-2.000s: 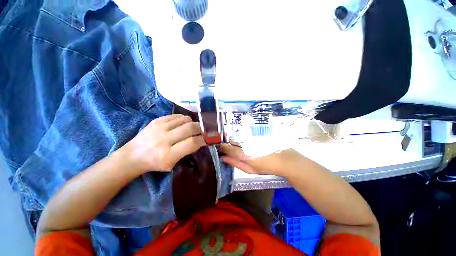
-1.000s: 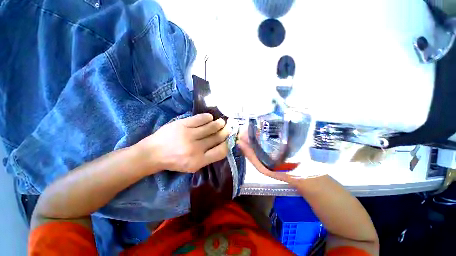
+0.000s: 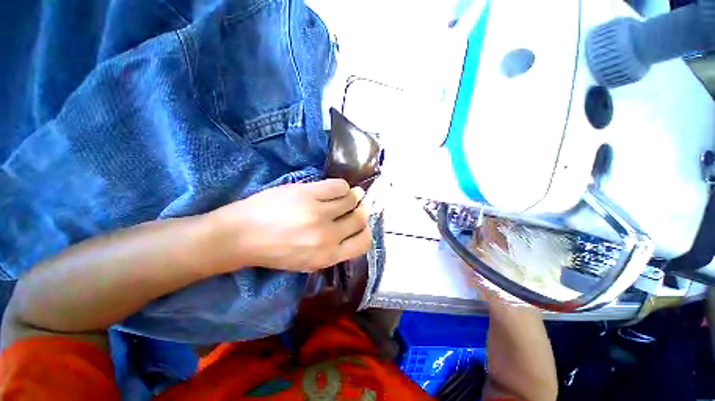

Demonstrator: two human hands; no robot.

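Observation:
The blue denim garment (image 3: 149, 149) lies in folds on the left, its edge beside the dark brown strip (image 3: 351, 153). The strip's shiny end sticks up above my left hand (image 3: 313, 227), and the rest hangs down below it towards my lap. My left hand's fingers are closed on the strip and the denim edge, left of the sewing machine (image 3: 533, 110). My right hand (image 3: 492, 247) is at the machine's needle end, mostly hidden behind the curved clear guard (image 3: 541, 294); its fingers cannot be made out.
The white machine table (image 3: 427, 274) has a ruler-like front edge. A grey ribbed post (image 3: 619, 51) stands at the upper right. A blue plastic crate (image 3: 439, 356) is below the table. Dark objects and cables lie at the lower right.
The view has swung so the machine sits further right. My right hand has moved right, away from my left hand. My left hand still holds the strip and denim edge.

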